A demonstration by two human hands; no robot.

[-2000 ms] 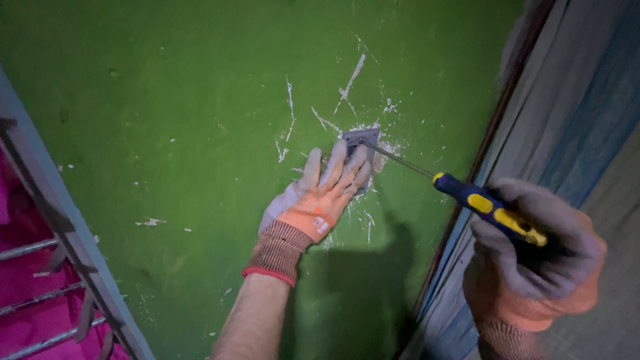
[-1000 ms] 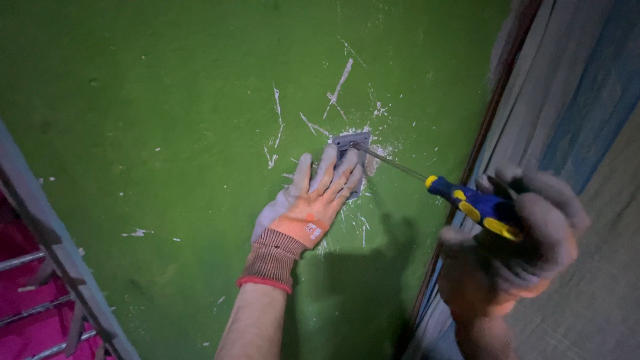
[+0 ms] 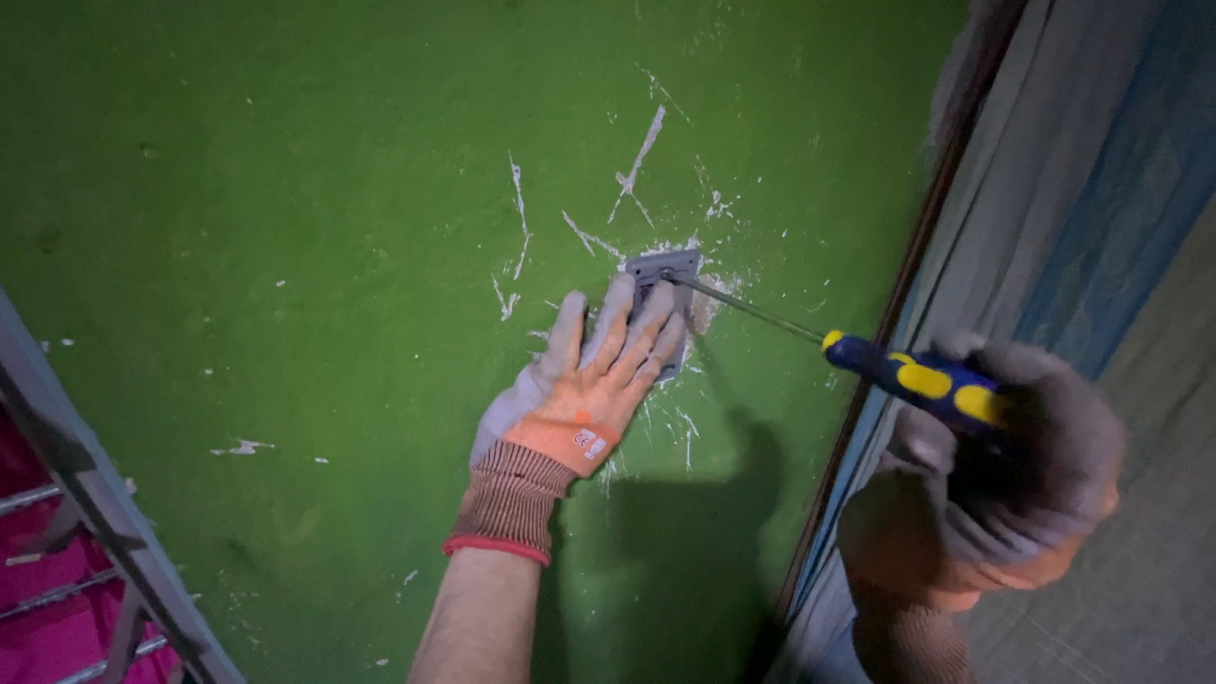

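My left hand [image 3: 594,380], in an orange and grey work glove, lies with its fingers spread over a grey mounting plate [image 3: 665,264] on a green wall. The fingers press on the plate and hide much of it. My right hand [image 3: 1007,475], gloved alike, grips the blue and yellow handle of a screwdriver [image 3: 912,375] to the right. The screwdriver's shaft runs up and left, and its tip meets a screw near the top of the plate. Chipped paint and bare plaster surround the plate.
White scratches mark the green wall [image 3: 380,256] around the plate. A metal ladder [image 3: 119,527] stands at the lower left before something magenta. Along the right, a dark brown strip [image 3: 926,228] borders grey and blue hanging fabric [image 3: 1073,180].
My right hand has shifted its hold around the screwdriver handle. The left hand stays on the plate, and the screwdriver's tip remains at its upper part.
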